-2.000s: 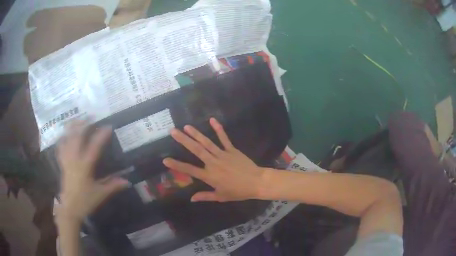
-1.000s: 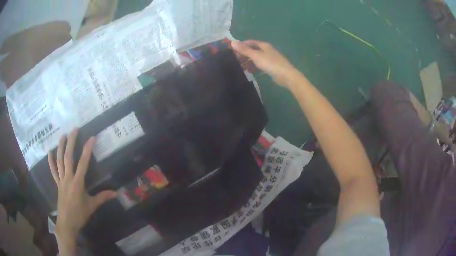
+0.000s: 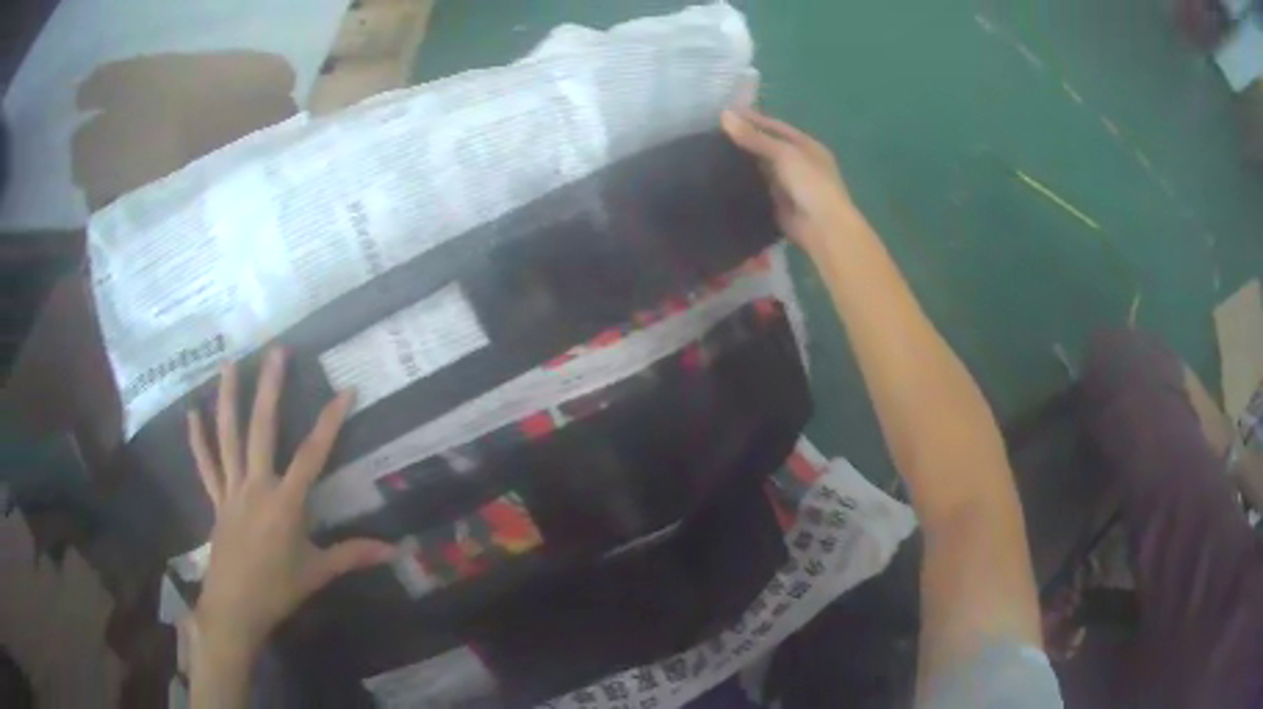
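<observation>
Black panels (image 3: 596, 243) lie in overlapping rows with newspaper (image 3: 457, 153) above, between and below them. The top panel has a rectangular window showing newsprint; a lower panel's window shows red and coloured print. My right hand (image 3: 790, 166) is at the top panel's upper right corner, thumb and fingers closed on its edge beside the newspaper. My left hand (image 3: 263, 513) is spread flat, fingers apart, on the left part of the panels. Newsprint with large black characters (image 3: 790, 596) shows along the bottom edge.
The green floor (image 3: 942, 180) lies beyond, with a thin yellow strand on it. A brown cardboard piece (image 3: 187, 125) on a white sheet is at the upper left. Purple-clothed knees (image 3: 1177, 485) are at the right. Another brown piece (image 3: 1237, 339) is at the right edge.
The top panel has moved up against the upper newspaper, exposing a strip of newsprint and red print below it. My right hand has gone from the panel's middle to its upper right corner.
</observation>
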